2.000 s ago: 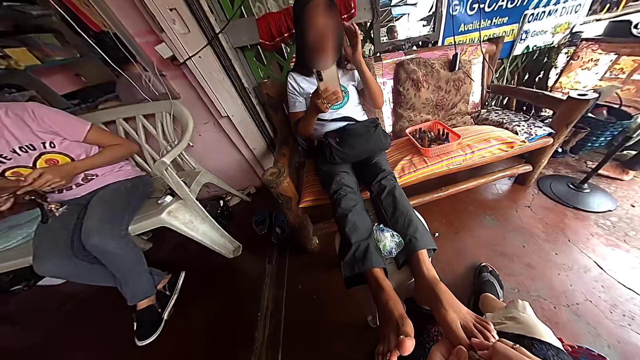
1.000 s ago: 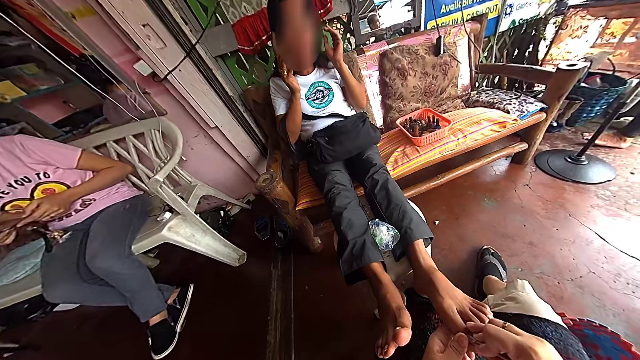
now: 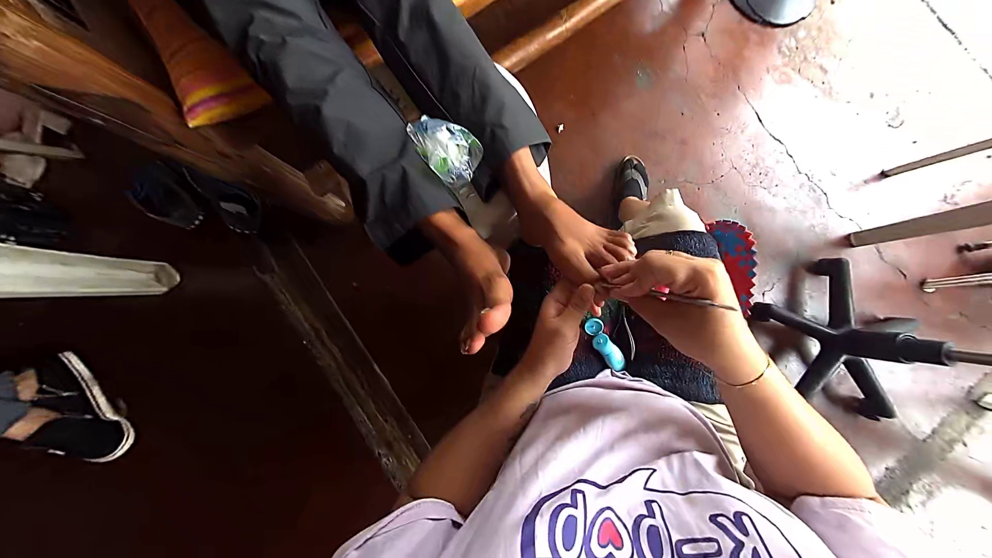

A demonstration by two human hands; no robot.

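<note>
A seated person's bare foot (image 3: 570,236) reaches over my lap, its toes at my hands. My left hand (image 3: 564,314) has its thumb and fingers closed at the big toe. In my right hand (image 3: 659,283) is a thin metal tool (image 3: 697,301), probably a nail tool, its shaft pointing right; its working tip is hidden between my fingers and the toe. The person's other bare foot (image 3: 484,291) rests to the left, touched by neither hand. A small light-blue bottle with an open cap (image 3: 608,351) lies on my lap, just below my hands.
A clear plastic bag (image 3: 447,149) sits between the person's trouser legs. The wooden bench (image 3: 232,167) stands at upper left, a swivel chair's black base (image 3: 841,337) at right. Another person's black shoes (image 3: 77,418) are at lower left, beyond a wooden floor strip (image 3: 341,356).
The view has swung down to my lap and hands. My hands stay at the same foot; the metal tool and blue bottle now show plainly.
</note>
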